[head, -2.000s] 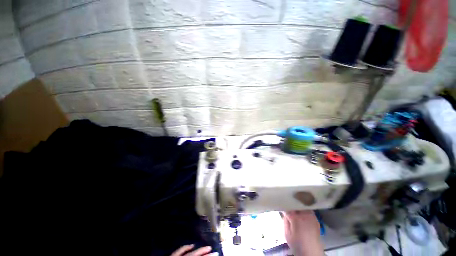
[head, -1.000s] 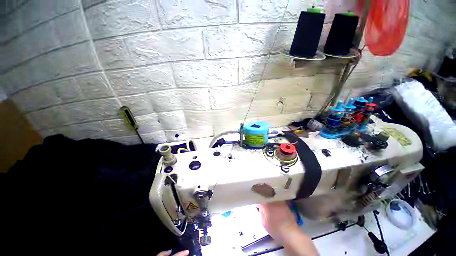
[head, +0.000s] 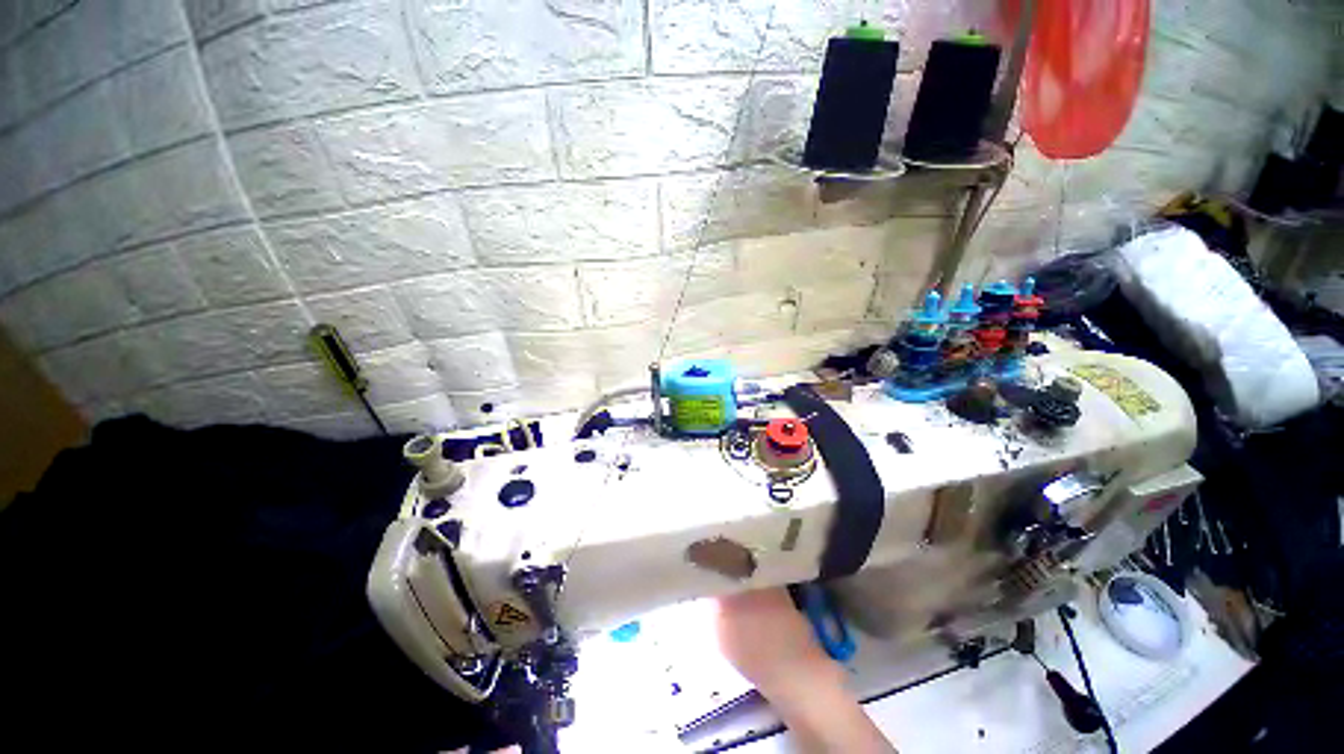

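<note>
The off-white sewing machine head point(head: 649, 501) runs across the view. Black fabric point(head: 192, 575) lies in a large heap left of it and reaches the needle area. My right hand point(head: 759, 633) is under the machine arm, partly hidden by it; its fingers are washed out by glare, so I cannot tell what it touches. Blue-handled snips point(head: 828, 622) lie just right of it. The presser foot area point(head: 548, 707) is at the lower left. Only a tiny sliver of skin that may be my left hand shows at the bottom edge.
Two black thread cones point(head: 852, 103) stand behind the machine. A blue-and-green container point(head: 699, 398) and red-topped knob point(head: 787, 438) are on the head, with a bobbin rack point(head: 966, 346) further right. A screwdriver point(head: 339, 361) leans by the wall. A round white dish point(head: 1142, 616) sits at right.
The view has turned right, so the machine sits further left in the picture. My left hand's fingers have dropped almost out of view. My right hand stays under the arm.
</note>
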